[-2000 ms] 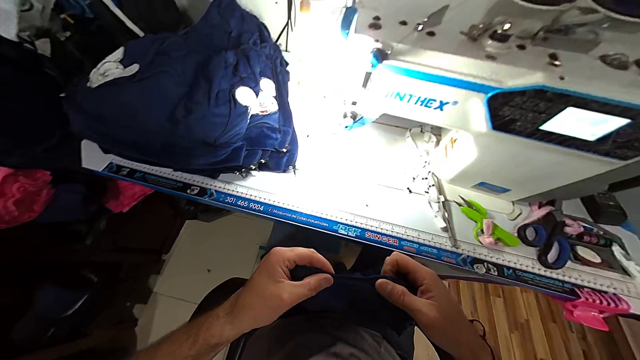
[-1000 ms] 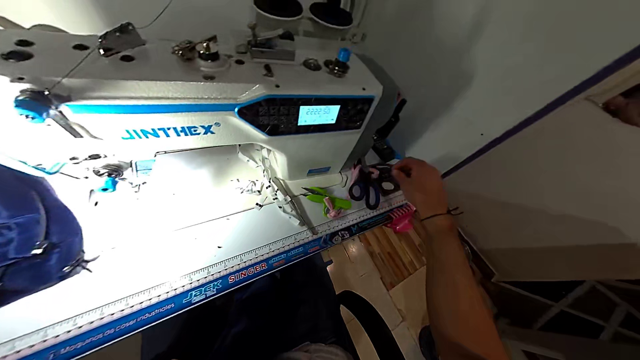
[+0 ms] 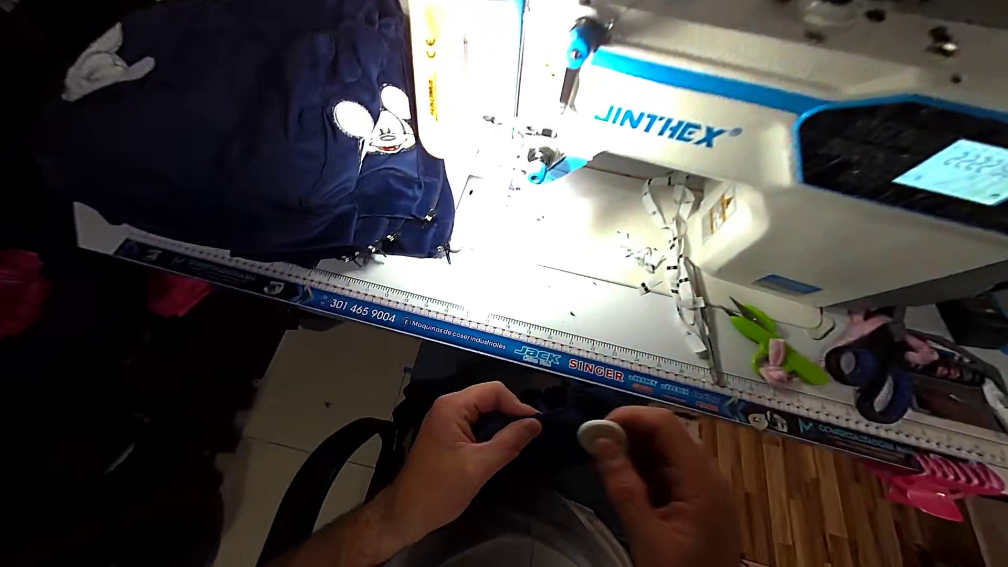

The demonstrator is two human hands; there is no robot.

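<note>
Over my lap, below the table edge, my left hand (image 3: 472, 453) pinches dark navy fabric (image 3: 561, 417) between thumb and forefinger. Close by on the right, my right hand (image 3: 661, 472) holds a small round white disc (image 3: 602, 435), perhaps tailor's chalk, between thumb and fingers, beside the fabric. A stack of navy garments (image 3: 244, 150) with white cartoon-mouse patches lies on the table at the left. Behind the hands stands a white and blue industrial sewing machine (image 3: 732, 150), its work area brightly lit.
A ruler strip (image 3: 472, 335) runs along the table's front edge. Green thread snips (image 3: 776, 346), a metal tool (image 3: 711, 342), white tape pieces (image 3: 677, 260) and dark-handled scissors (image 3: 878, 386) lie at the right. Pink clips (image 3: 937, 480) hang at the right edge. A dark chair (image 3: 323, 465) is below.
One second ago my right hand was at the right end of the table by the scissors; now it is over my lap with the white disc. The view has swung back left.
</note>
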